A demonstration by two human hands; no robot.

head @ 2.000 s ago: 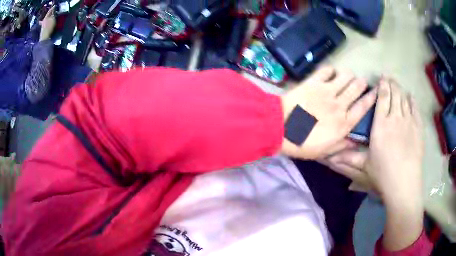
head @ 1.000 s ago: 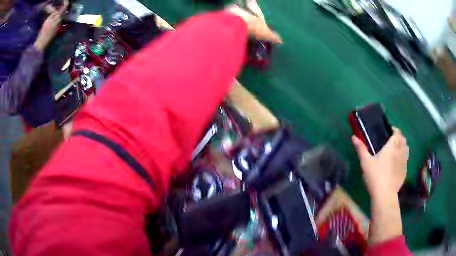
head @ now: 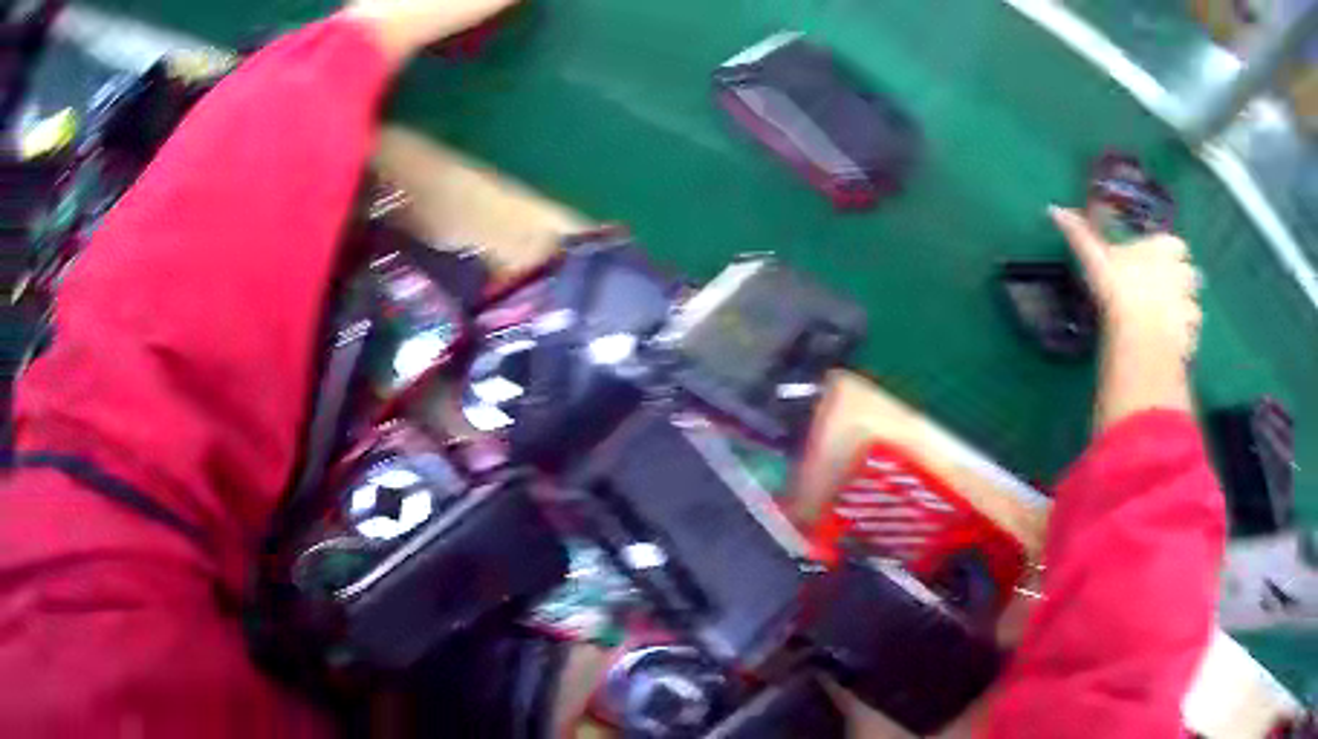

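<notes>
A closed black unit with a red edge [head: 824, 116] lies on the green conveyor. My right hand [head: 1149, 296] is at the right of the belt, thumb raised. It is over or against a front half with a round speaker [head: 1132, 195], beside a black cover piece [head: 1048, 306]. Blur hides whether the fingers grip either part. My left hand [head: 434, 18] is at the top edge, partly cut off. A small red-edged thing [head: 474, 35] shows by its fingers; whether it is held is unclear.
Stacked open units [head: 694, 527] with speakers and black covers crowd the tan board [head: 463, 202] in front of me. A bright red unit [head: 903, 513] lies face up at its edge. Another dark unit [head: 1255, 462] is at the far right. The green belt [head: 622, 116] runs behind the heap.
My right hand has left the closed unit, which now lies on the belt, and has reached the open parts at the right. My left hand has shifted toward the upper left. The view has shifted.
</notes>
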